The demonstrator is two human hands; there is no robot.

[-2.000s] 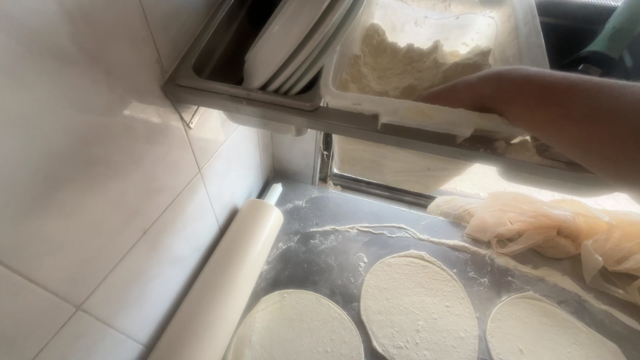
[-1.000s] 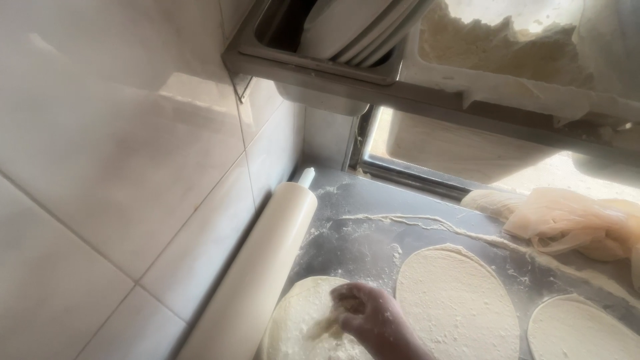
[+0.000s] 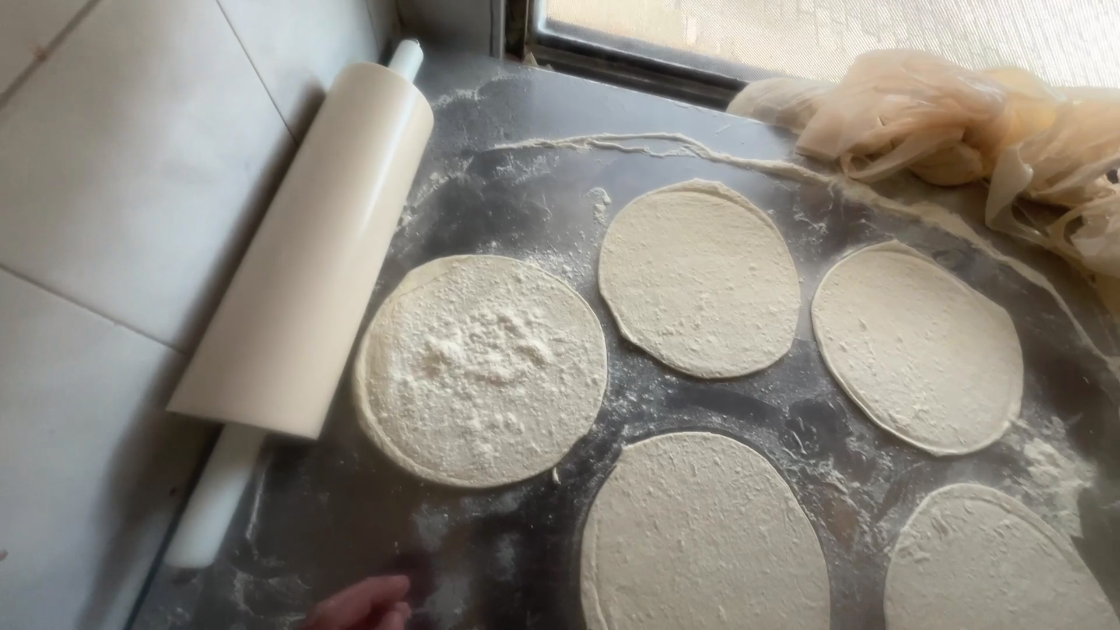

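Part of my left hand (image 3: 359, 605) shows at the bottom edge, a few fingers over the dark worktop (image 3: 490, 542), nearest to a flat dough round (image 3: 481, 372) with loose flour heaped on its middle; what it may hold is cut off by the frame. My right hand is out of view. More rolled dough rounds lie apart from each other: one at the upper middle (image 3: 700, 280), one at the right (image 3: 919, 350), one at the lower middle (image 3: 704, 534) and one at the lower right (image 3: 989, 564). The rolling pin (image 3: 306, 254) lies slanted at the left.
A tiled wall (image 3: 122, 175) borders the worktop at the left, beside the rolling pin. Crumpled translucent plastic (image 3: 927, 114) lies along the back right, near a window frame (image 3: 647, 66). A thin strip of dough (image 3: 630, 140) runs along the back.
My right hand was at the white tub, then over the left dough round; now it is out of view. Loose flour now lies on that round. The view has shifted down to the worktop.
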